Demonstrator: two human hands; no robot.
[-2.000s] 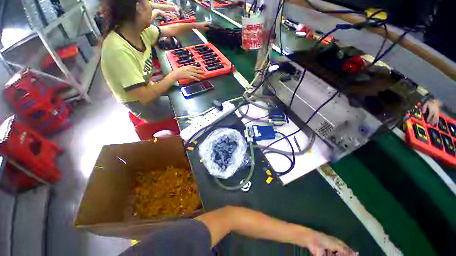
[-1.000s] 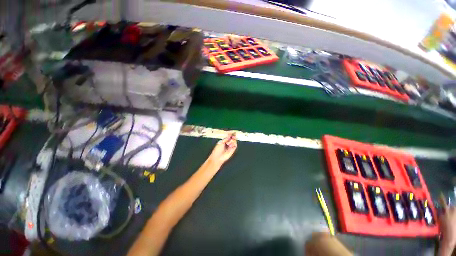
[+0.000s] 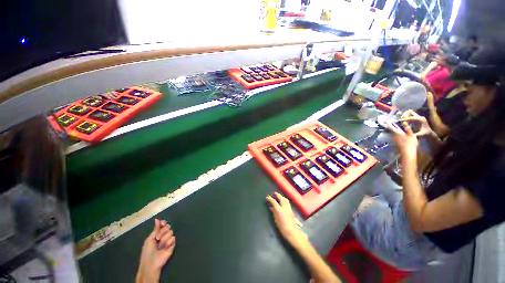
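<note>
My left hand (image 3: 157, 243) is raised over the dark bench at the lower left, its fingers curled together. A tiny dark spot shows at the fingertips; whether it is a held part cannot be told. My right hand (image 3: 283, 214) lies low over the bench with fingers slightly apart, just left of the near corner of a red-orange phone tray (image 3: 308, 204). No object shows in it. The tray holds several dark phones (image 3: 299, 180) in two rows, with one bare pocket in the far row.
A green conveyor belt (image 3: 221, 132) with a worn pale edge rail (image 3: 183, 190) runs behind the bench. More phone trays (image 3: 99, 132) stand beyond it, with tangled dark parts (image 3: 230, 94) between them. A seated person (image 3: 465, 199) at right holds a small dark object. A red stool is below.
The view has swung right; the bag and cables have gone out of clear view. My left hand is now lower left in view. My right hand has come into clear view beside the tray.
</note>
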